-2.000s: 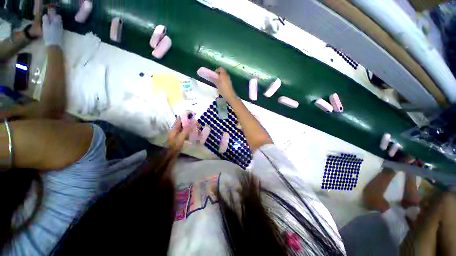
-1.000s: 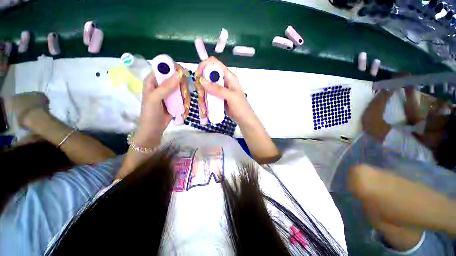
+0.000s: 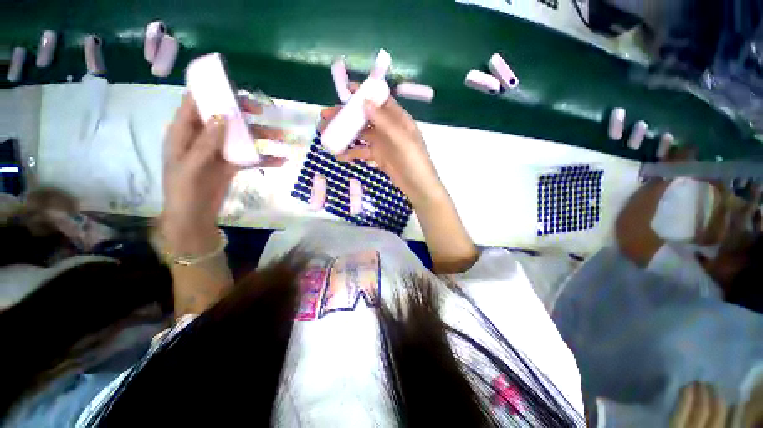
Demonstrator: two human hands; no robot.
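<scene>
My left hand (image 3: pixel 197 146) holds a pale pink device housing (image 3: pixel 222 109), raised and tilted over the white table; no dark dot shows on its visible face. My right hand (image 3: pixel 393 129) holds another pale pink housing (image 3: pixel 355 115), slanted, also with no dot showing. Below my right hand, a sheet of dark dots (image 3: pixel 376 199) lies on the table. Two small pink pieces (image 3: pixel 318 191) lie on the sheet.
A green conveyor belt (image 3: pixel 276 33) runs beyond the table, carrying several pink housings (image 3: pixel 165 55). A second dot sheet (image 3: pixel 569 201) lies to the right. A person sits on each side; long dark hair hangs below.
Both housings have turned over, so their dark dots no longer show. My left hand has moved left and up, away from my right. The two pieces on the dot sheet are uncovered.
</scene>
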